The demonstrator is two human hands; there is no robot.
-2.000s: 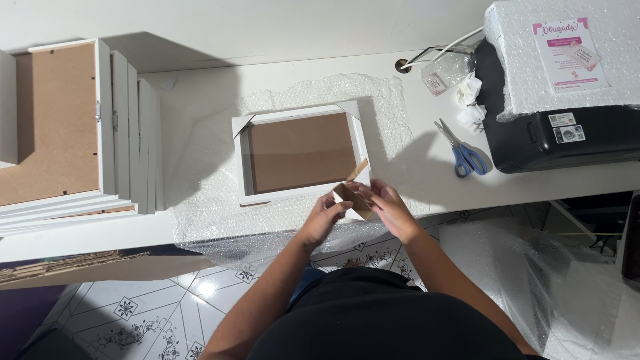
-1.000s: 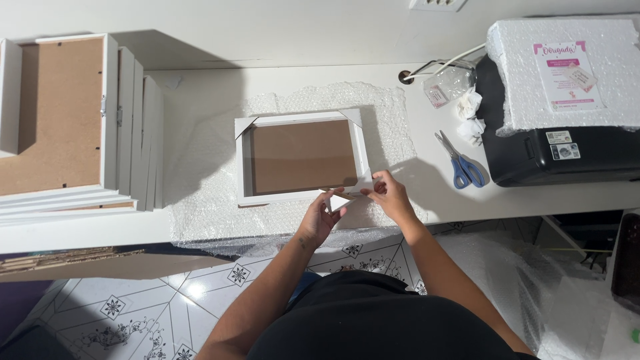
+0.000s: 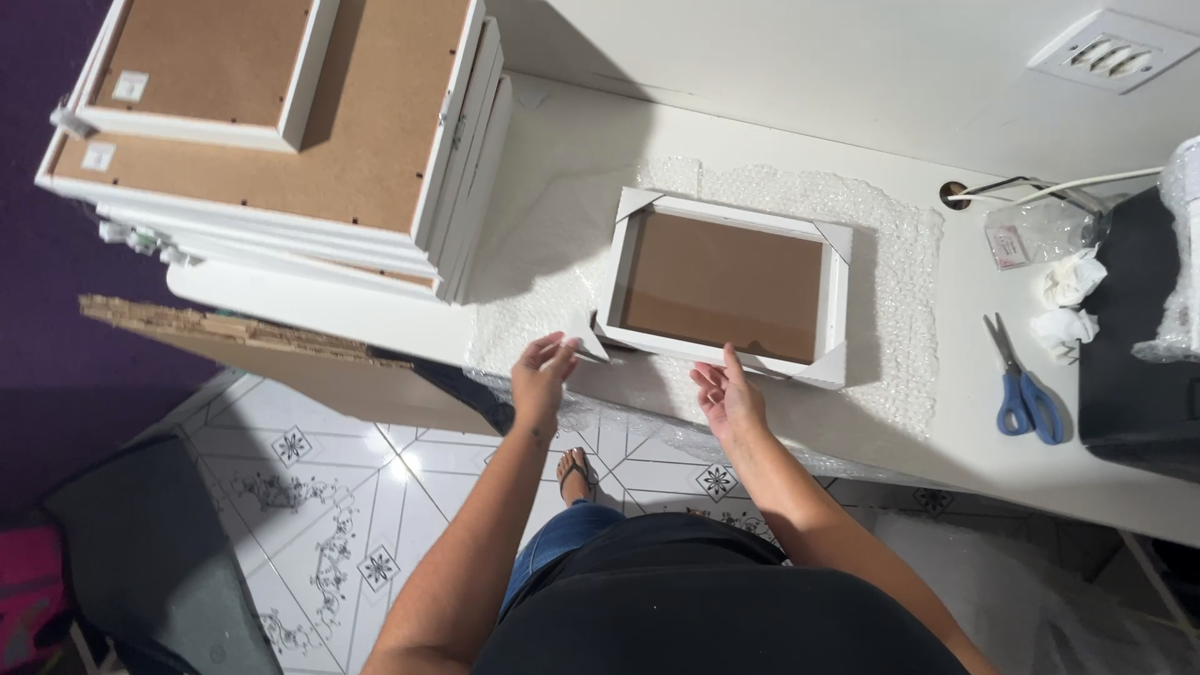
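Note:
A white picture frame (image 3: 614, 272) with a clear front over a brown panel lies on bubble wrap (image 3: 900, 319). White corner protectors cover its two far corners and its near right corner (image 3: 825, 364). Between the fingertips of my left hand (image 3: 542, 375) is a white corner protector (image 3: 587, 339), just left of the frame's near left corner. My right hand (image 3: 731, 394) has its fingers apart at the frame's near edge, and nothing shows in its grasp.
Stacked white frames with brown backs (image 3: 375, 122) stand at the left. Blue-handled scissors (image 3: 1027, 394), crumpled white paper (image 3: 1069, 279), a plastic bag (image 3: 1041, 230) and a black device (image 3: 1130, 328) are at the right. Cardboard sheets (image 3: 281, 352) lean below the table edge.
My hands, together by the frame's near right corner, have moved apart; the left one has gone left. A corner protector now covers that corner. The view has shifted and turned.

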